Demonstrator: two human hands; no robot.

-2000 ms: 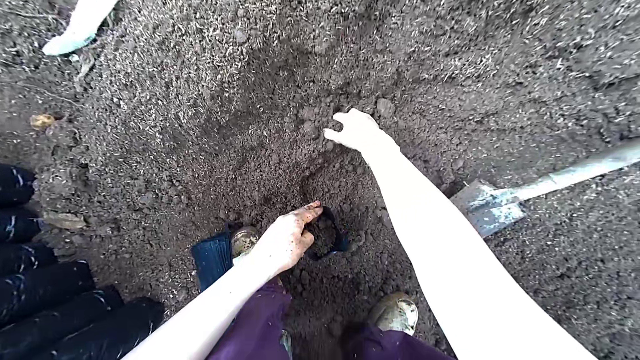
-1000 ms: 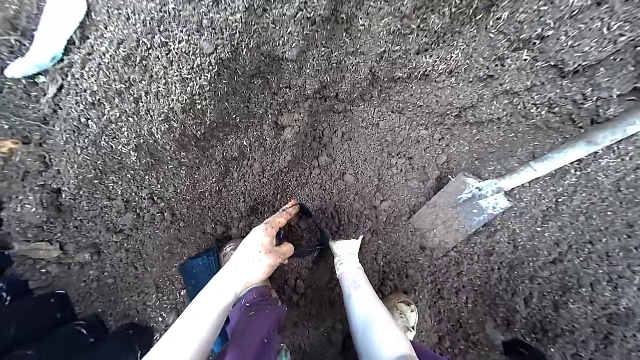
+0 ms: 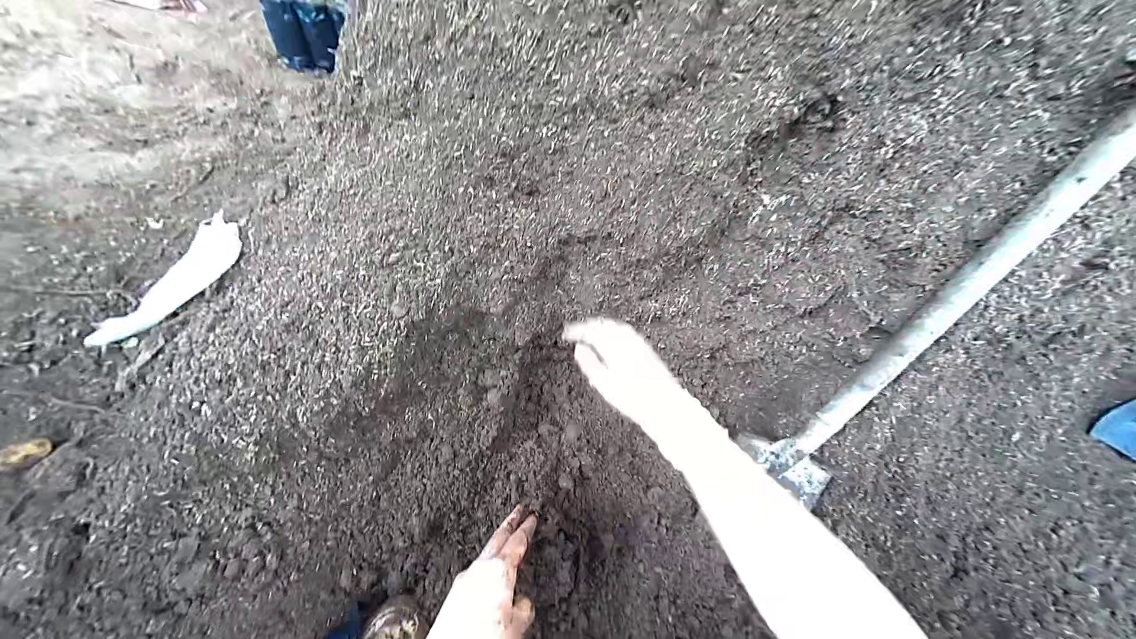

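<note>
Dark, crumbly soil (image 3: 532, 444) mixed with pale husk-like bits covers the ground. My left hand (image 3: 493, 577) is at the bottom centre, fingers extended and soiled at the tips, against the soil. The black bag seen earlier beside it cannot be made out now. Higher up and to the right, my right hand (image 3: 617, 359) reaches over the soil slope, fingers curled down at its surface; overexposure hides whether it holds any soil.
A shovel (image 3: 967, 284) lies at right, its blade partly behind my right forearm. A whitish strip (image 3: 182, 284) rests at left, near a yellowish object (image 3: 25, 454). Dark filled bags (image 3: 303, 31) stand at the top left. A blue object (image 3: 1116, 430) shows at the right edge; a shoe (image 3: 397, 617) is below.
My right hand has left the black bag's rim and moved up onto the soil slope. The view has shifted upward.
</note>
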